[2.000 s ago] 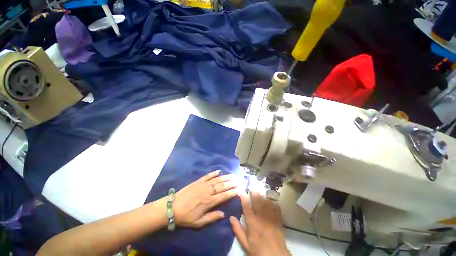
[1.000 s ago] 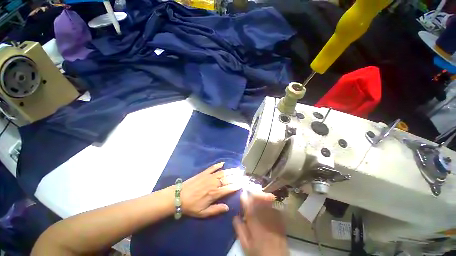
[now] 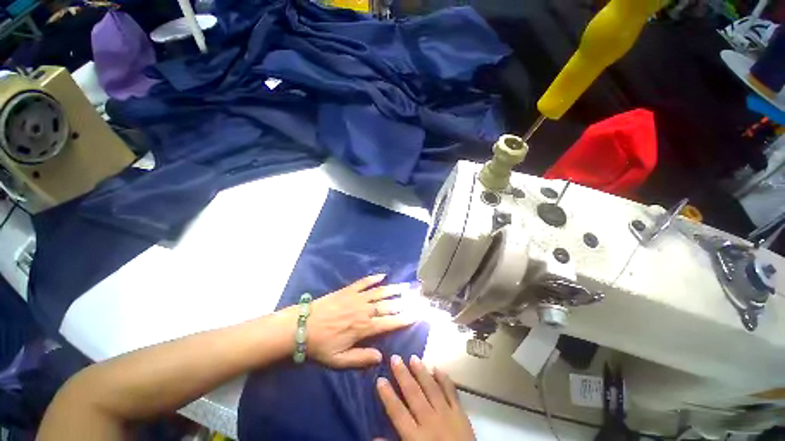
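Observation:
A navy garment panel (image 3: 361, 237) lies flat on the white table, its right edge under the lit needle area of the cream-white sewing machine (image 3: 551, 250). My left hand (image 3: 353, 323), with a bead bracelet at the wrist, lies flat on the panel, fingertips close to the needle. My right hand (image 3: 423, 400) lies on the panel's lower right part, below the needle, fingers slightly spread, cut off by the bottom edge. Glare hides the presser foot and needle.
A yellow-handled screwdriver (image 3: 594, 56) slants above the machine head. A red cloth (image 3: 607, 155) lies behind the arm. Black snips (image 3: 614, 396) stand by the bed. Navy cloth (image 3: 258, 112) is heaped at the back. A beige machine (image 3: 64, 142) is at left.
My right hand has moved down and back from the needle area onto the lower panel. My left hand stays flat near the needle. The view has shifted slightly.

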